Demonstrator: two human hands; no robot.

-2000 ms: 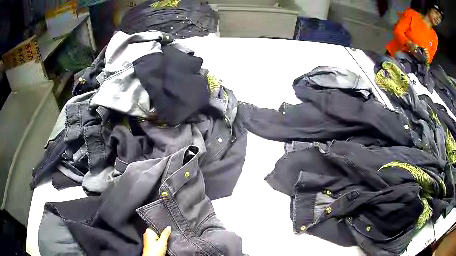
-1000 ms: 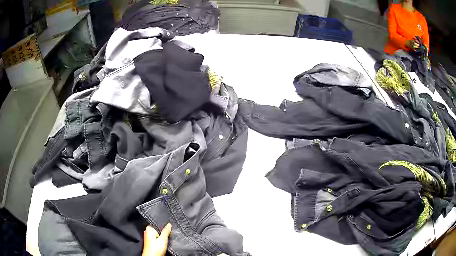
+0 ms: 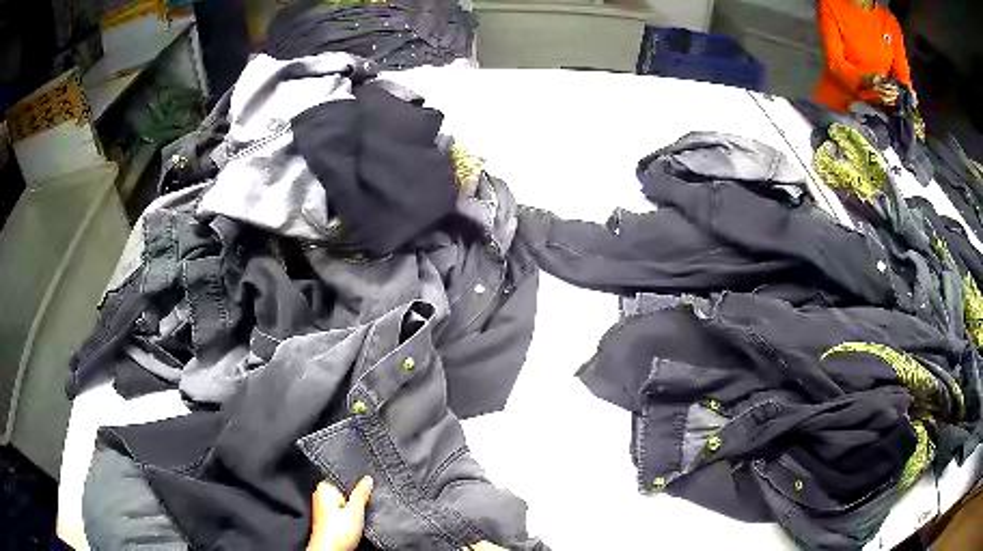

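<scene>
A grey denim garment [image 3: 420, 425] with a stiff stitched collar or band and brass-coloured buttons lies at the front edge of the white table [image 3: 550, 431]. My left hand [image 3: 341, 517] is at the bottom edge of the view, thumb and finger pinching the pointed flap of the garment. Only a small bit of my right hand [image 3: 485, 546] shows at the bottom edge, against the cloth; its fingers and anything in them are cut off.
A heap of grey and black garments [image 3: 377, 178] lies at the left. Another heap with yellow embroidery [image 3: 776, 258] lies at the right. Beyond the table are a blue crate [image 3: 703, 56], grey bins [image 3: 561, 41] and a person in orange [image 3: 859, 48].
A small bit of my right hand now shows at the bottom edge. My left hand keeps its pinch on the flap. The person in orange has shifted slightly left in view.
</scene>
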